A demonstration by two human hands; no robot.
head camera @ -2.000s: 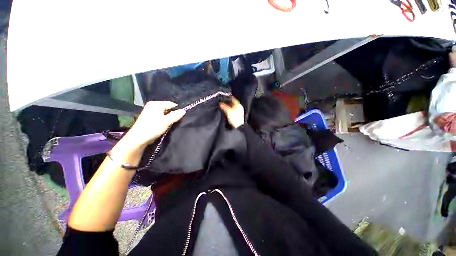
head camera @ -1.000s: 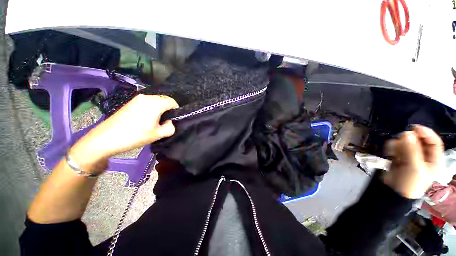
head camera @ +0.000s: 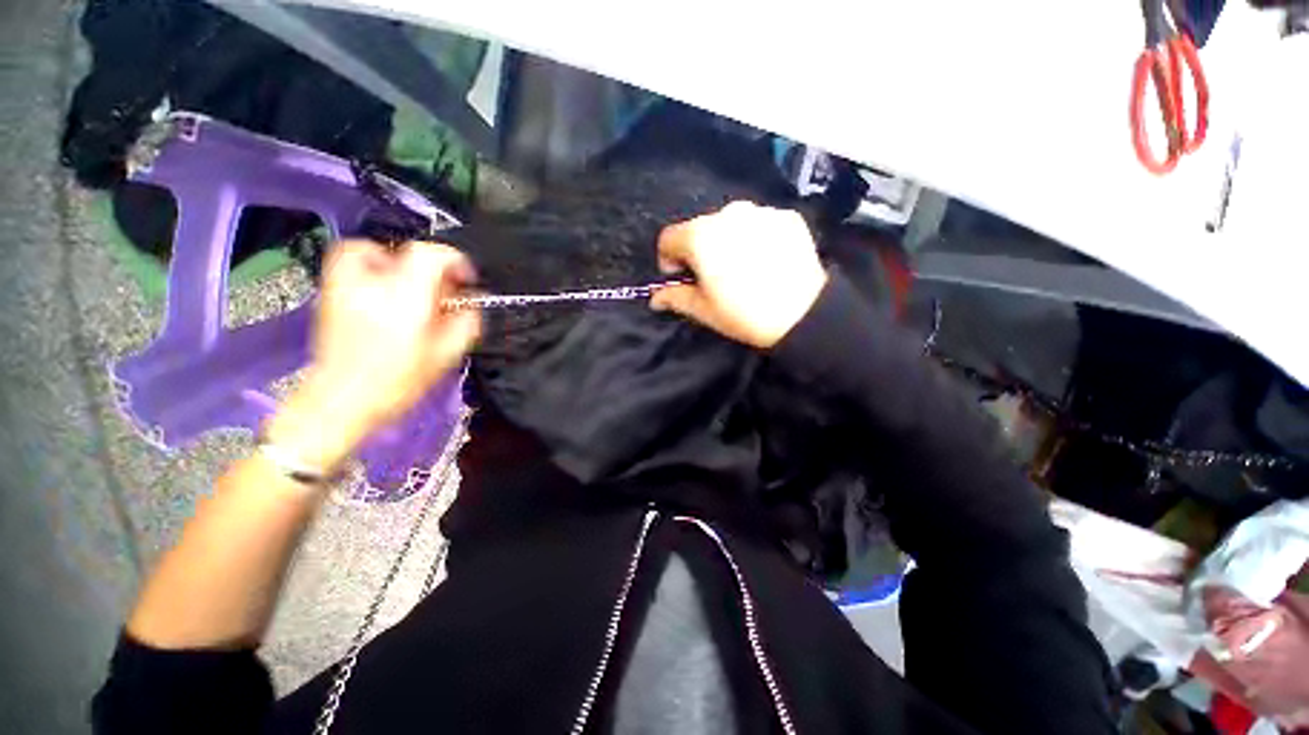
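The dark speckled garment (head camera: 603, 216) lies over my lap, with its smooth black lining (head camera: 617, 388) below the edge. The silvery chain trim (head camera: 553, 299) runs in a straight line along the edge between my hands, and a loose length hangs below my left wrist. My left hand (head camera: 395, 323), blurred, grips the edge and chain at the left end. My right hand (head camera: 744, 273) pinches the chain and garment edge at the right end. No needle or thread can be made out.
A purple plastic stool (head camera: 216, 273) stands at left. The white table (head camera: 861, 58) crosses the top, with red-handled scissors (head camera: 1169, 108) and a slim tool (head camera: 1225, 184) on it. A blue basket (head camera: 869, 590) shows partly under the garment. Bags (head camera: 1249, 589) lie at right.
My right hand has come back from the far right to the garment edge and now pinches it. My left hand has risen slightly, still at the edge. The view has shifted a little.
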